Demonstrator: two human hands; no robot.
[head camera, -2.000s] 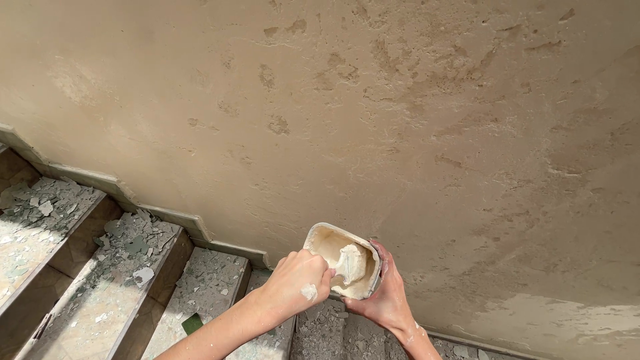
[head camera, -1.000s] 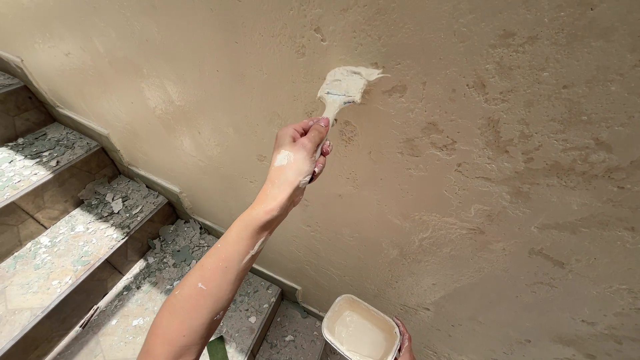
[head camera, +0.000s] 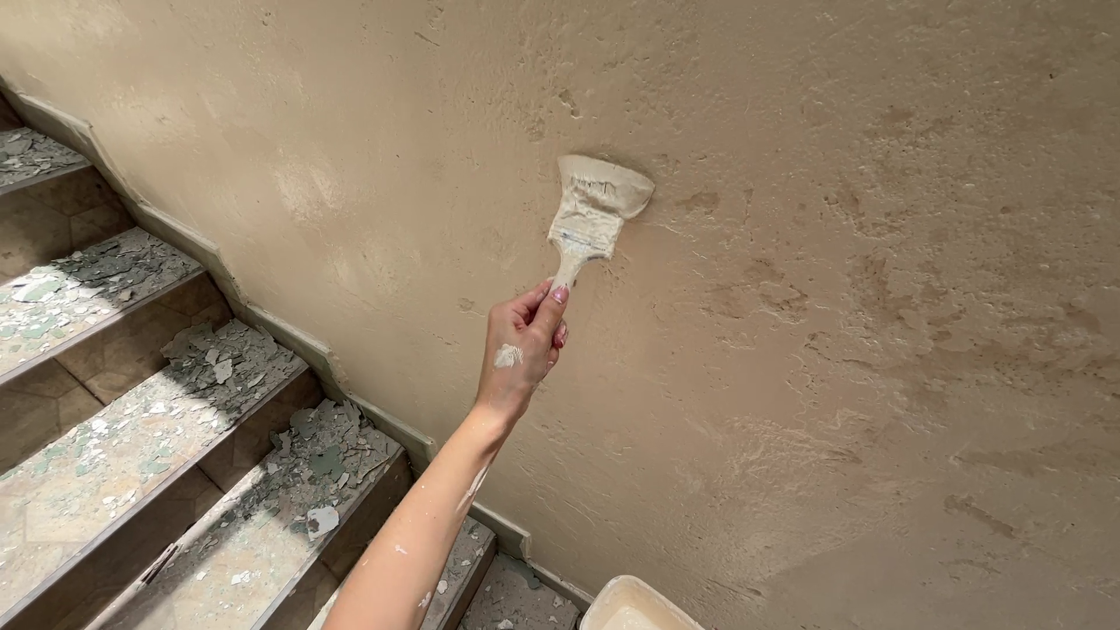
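Note:
My left hand (head camera: 525, 350), with a white smear on its back, is closed around the handle of a wide paintbrush (head camera: 595, 206). The bristles, thickly coated in off-white paint or plaster, press and fan out against the beige wall (head camera: 744, 367). At the bottom edge, part of a pale plastic tub (head camera: 639, 604) shows, with creamy material inside. My right hand is outside the view.
Tiled stairs (head camera: 166, 429) descend from upper left to bottom centre, strewn with flaked paint chips (head camera: 337, 446). A stepped skirting (head camera: 306, 350) runs between the stairs and the wall. Rough, darker patches mark the wall at right.
My left hand has lifted the brush from the tub, held by my right hand in the earlier frames, to the wall. The tub and right hand have shifted down, the hand out of view.

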